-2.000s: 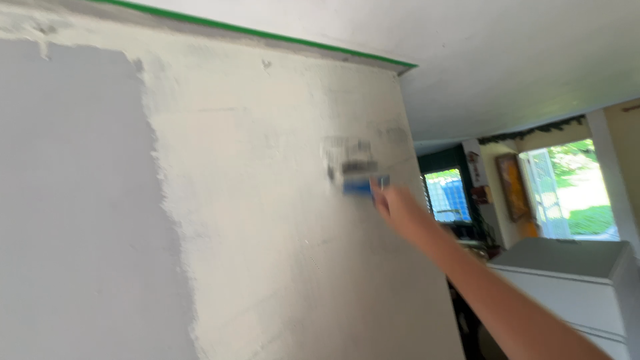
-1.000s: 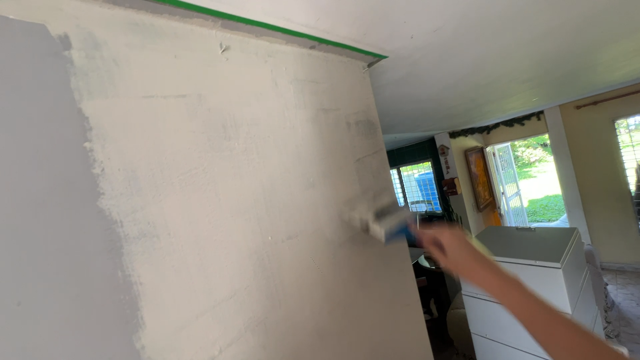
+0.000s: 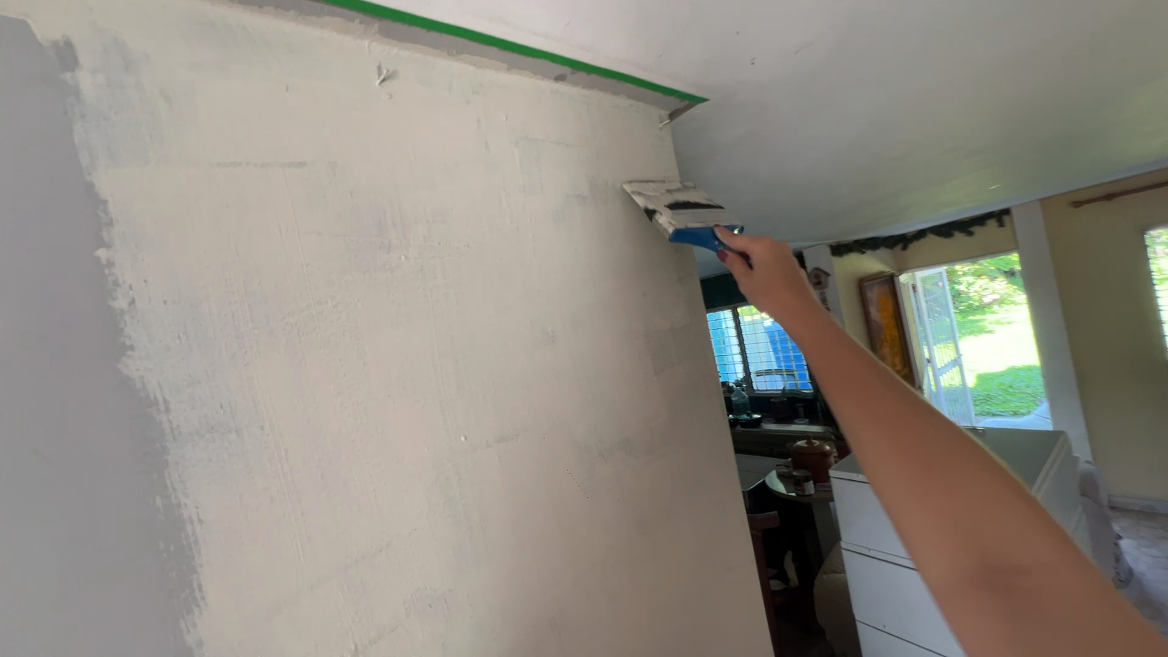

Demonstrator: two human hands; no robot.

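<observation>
My right hand (image 3: 762,269) grips the blue handle of a wide paint brush or spreader (image 3: 680,208), whose broad working end is smeared with cream paint and dark patches. Its far edge lies at the upper right part of the wall (image 3: 392,347), close to the wall's vertical edge. Cream coating with uneven streaks covers most of this wall, and a grey painted area (image 3: 55,365) with a ragged border is on the left. My left hand is out of view.
Green masking tape (image 3: 511,46) runs along the ceiling line, below the white ceiling (image 3: 849,100). A small protruding hook or nail (image 3: 383,75) sits high on the wall. Right of the wall stand a white drawer cabinet (image 3: 890,529) and a small table (image 3: 794,485) with a lidded pot (image 3: 812,456).
From one second ago, my right hand and the tool have moved up along the wall's right edge. The view has shifted right since two seconds ago.
</observation>
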